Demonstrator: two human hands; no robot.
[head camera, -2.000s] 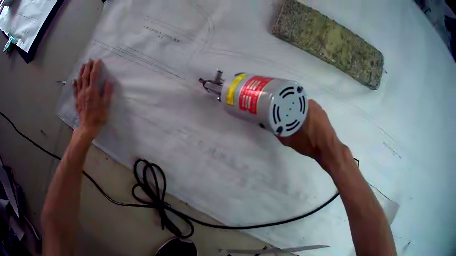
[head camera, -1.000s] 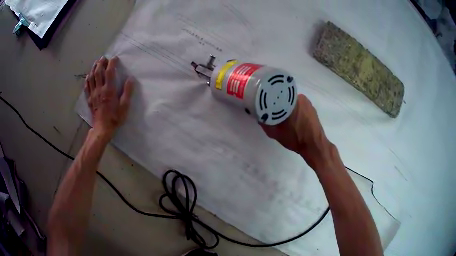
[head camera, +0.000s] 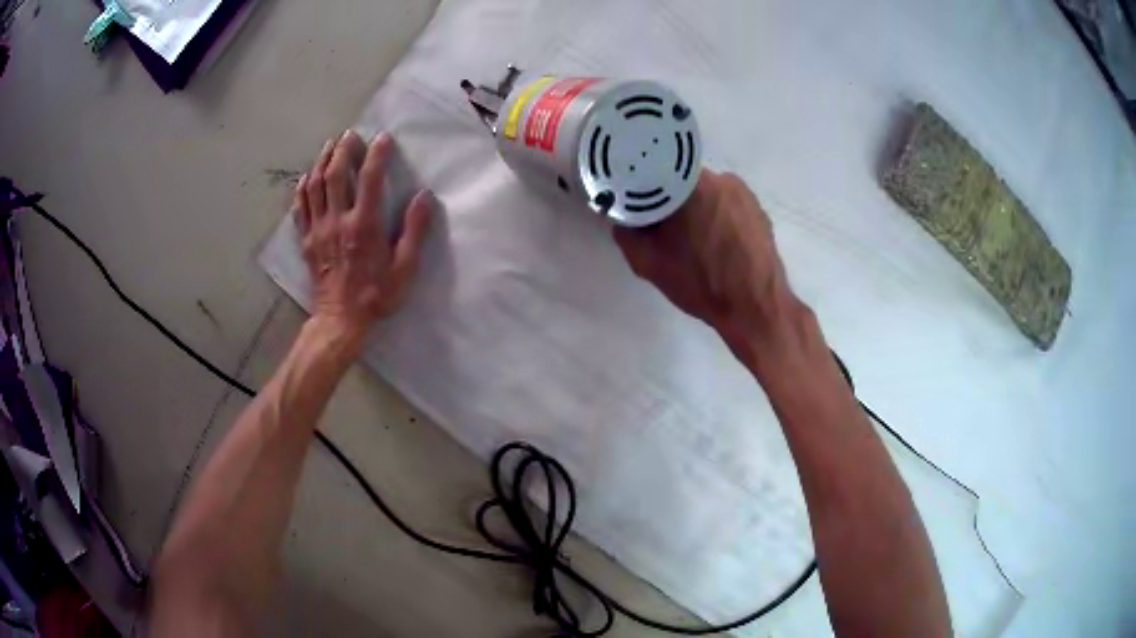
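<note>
The cloth cutting machine (head camera: 598, 143), a grey motor cylinder with yellow and red labels, stands on the white marker paper (head camera: 623, 361). Its vented round end faces me and its small metal parts point to the upper left. My right hand (head camera: 710, 249) is closed around it behind the motor; the handle itself is hidden. My left hand (head camera: 355, 237) lies flat on the paper near its left corner, fingers apart, holding nothing. The blade and the fabric under the paper are hidden. A cut line shows in the paper at the lower right.
The wrapped weight (head camera: 978, 224) lies on the paper at the right. The black power cord (head camera: 536, 511) runs across the beige surface (head camera: 187, 274), with a tied coil at the paper's near edge. Fabric offcuts (head camera: 50, 424) lie far left. A neighbouring lay with a green clamp (head camera: 106, 31) is top left.
The cutting machine and my right hand have moved away from me, up the frame. Paper, weight and coil now appear further right. My left hand stays flat near the same paper corner.
</note>
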